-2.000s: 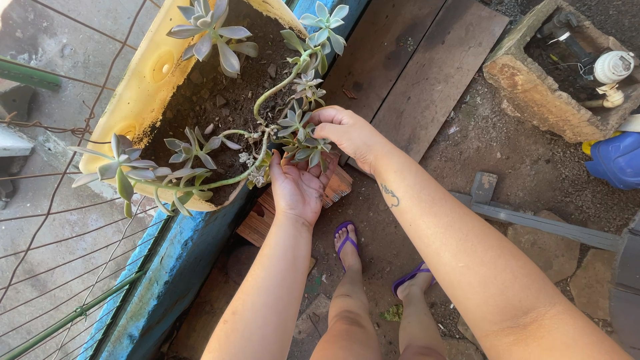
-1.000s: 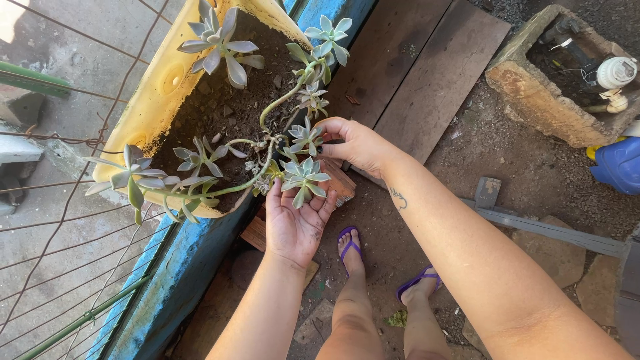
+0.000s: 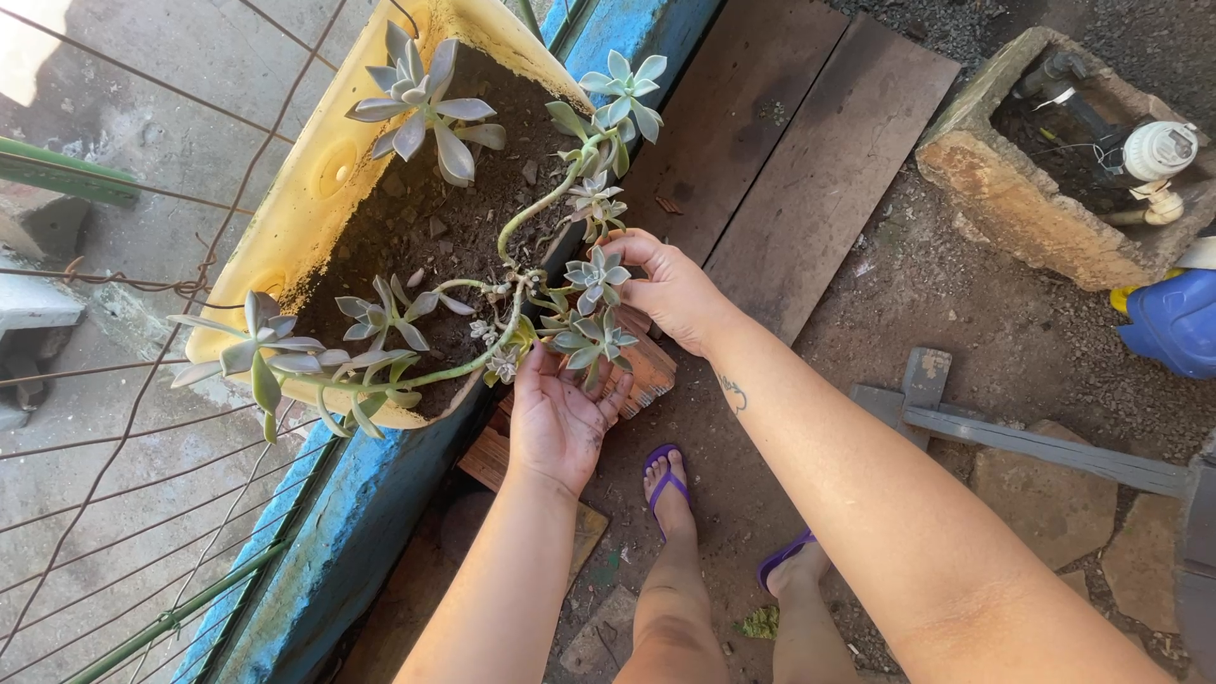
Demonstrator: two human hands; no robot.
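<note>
A succulent plant (image 3: pixel 418 100) with grey-green rosettes grows in dark soil in a yellow planter (image 3: pixel 323 166). Its curved stems trail over the rim. My left hand (image 3: pixel 565 413) is palm up under a lower rosette (image 3: pixel 594 340), fingers apart and soiled, fingertips partly hidden by leaves. My right hand (image 3: pixel 660 285) touches the rosette just above (image 3: pixel 597 274), thumb and fingers bent around its right side; whether they pinch a leaf or stem cannot be told. Another long stem (image 3: pixel 375 385) runs left along the planter's lower edge.
The planter rests on a blue ledge (image 3: pixel 351 532) beside a wire fence (image 3: pixel 123 437). Below lie bricks (image 3: pixel 651 370) and brown boards (image 3: pixel 807 161). A stone box (image 3: pixel 1035 199) with a white fitting, a blue container (image 3: pixel 1178 323) and a grey wooden piece (image 3: pixel 1045 446) are at right.
My left hand's fingers, bunched near the stems two seconds ago, are now spread under the lower rosette. My right hand remains by the rosettes.
</note>
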